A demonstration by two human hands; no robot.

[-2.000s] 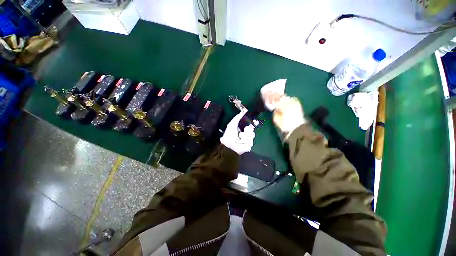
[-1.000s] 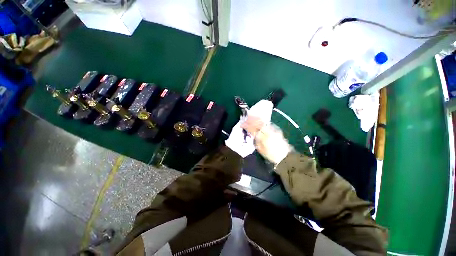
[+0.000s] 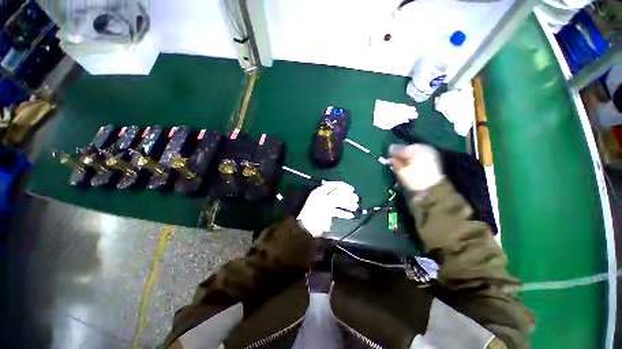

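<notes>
A black panel (image 3: 329,146) with a gold brass part and a small blue light at its top lies on the green mat in front of me. My left hand (image 3: 329,206), white-gloved with curled fingers, is below it beside a thin dark wire (image 3: 368,219); its grip is unclear. My right hand (image 3: 417,167) is blurred at the black cloth's edge, fingers to the left; whether it holds anything is unclear. White strips (image 3: 358,146) lie between panel and right hand. A small green board (image 3: 393,220) is right of my left hand.
Black panels with brass parts (image 3: 193,160) stand in a row at left. A folded white cloth (image 3: 394,114), a bottle (image 3: 426,80) and a crumpled white wad (image 3: 455,109) are at back right. Black cloth (image 3: 470,191) lies at right.
The white cloth has left my right hand and lies on the mat. My hands have moved apart. A panel with a blue light now shows upright in view beyond them. The camera view has shifted.
</notes>
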